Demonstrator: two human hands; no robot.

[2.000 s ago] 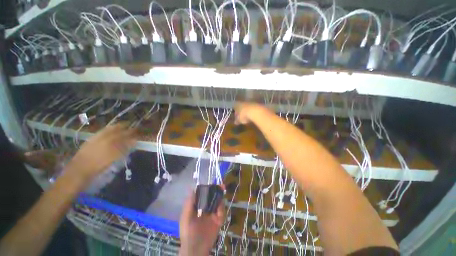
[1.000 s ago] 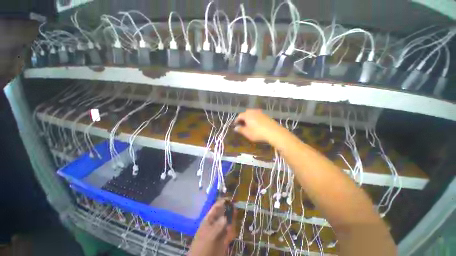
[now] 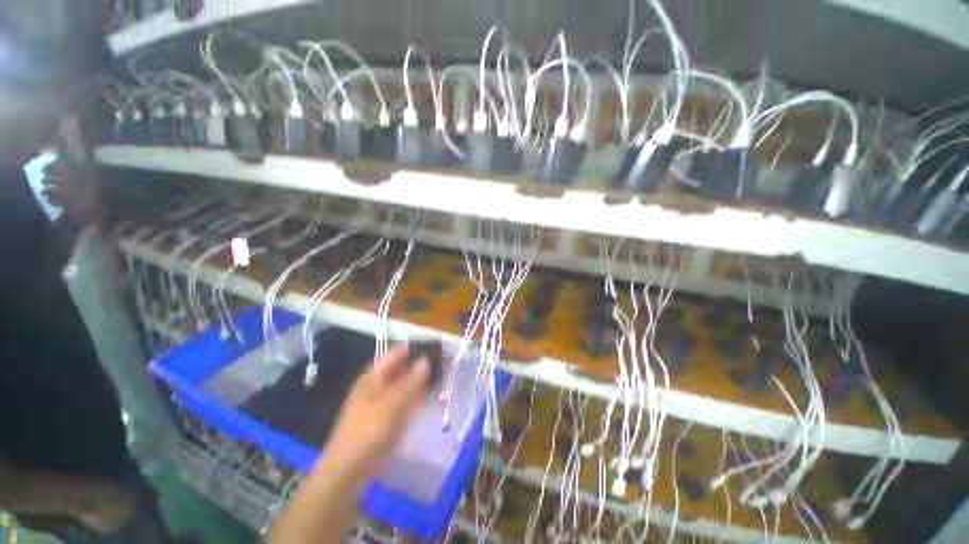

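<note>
My left hand [image 3: 377,409] is over the blue tray [image 3: 260,438], reaching in from the bottom of the picture. A small black adapter [image 3: 427,355] shows at its fingertips; the hand is blurred. Dark rows of adapters [image 3: 292,404] lie in the tray between pale grey areas [image 3: 425,459]. White cables [image 3: 494,340] hang over the shelf edge in front of the tray. My right hand is out of the picture.
The upper shelf edge [image 3: 478,197] is chipped, with adapters [image 3: 409,138] cabled behind it. The middle shelf has an orange-brown board [image 3: 574,317] and a white edge [image 3: 680,404]. More cables [image 3: 627,425] hang at the right. A person in dark clothing [image 3: 53,351] stands at the left.
My right hand has left the picture from the middle shelf. My left hand has moved left and up, over the tray. The view has shifted, so the rack sits lower and further right.
</note>
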